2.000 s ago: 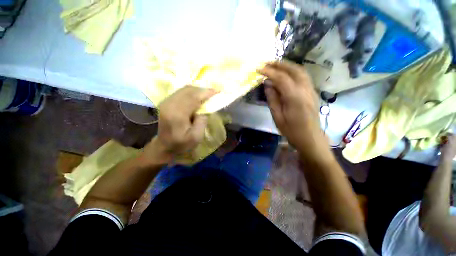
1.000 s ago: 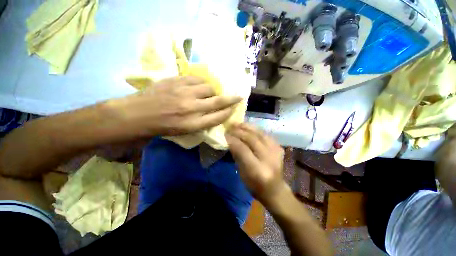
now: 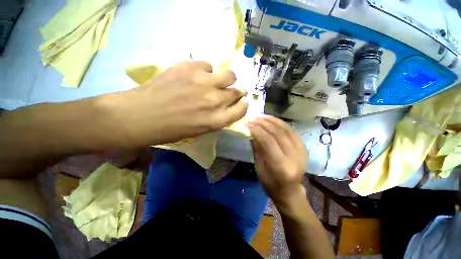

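The pale yellow workpiece (image 3: 199, 147) lies at the table's front edge and hangs partly over it, its upper part washed out by the lamp. My left hand (image 3: 194, 98) lies over it, fingers bent and fingertips on the cloth. My right hand (image 3: 279, 152) pinches the cloth's right edge with its fingertips, just below the presser foot and needle area (image 3: 259, 83). The overlock machine (image 3: 303, 12), white and blue and marked JACK, stands right of both hands. The needle's contact with the cloth cannot be made out in the glare.
Cut panels (image 3: 80, 40) lie fanned at the table's upper left. A yellow bundle (image 3: 105, 202) sits low at left. Red snips (image 3: 362, 161) and a silver item (image 3: 326, 139) lie right of my right hand. Neighbour's yellow pieces (image 3: 399, 152) and a person's sleeve (image 3: 437, 240) are at far right.
Since two seconds ago the cloth has moved from above the table edge down beside the needle area. My hands have moved close together there. Since one second ago my left fingers have bent.
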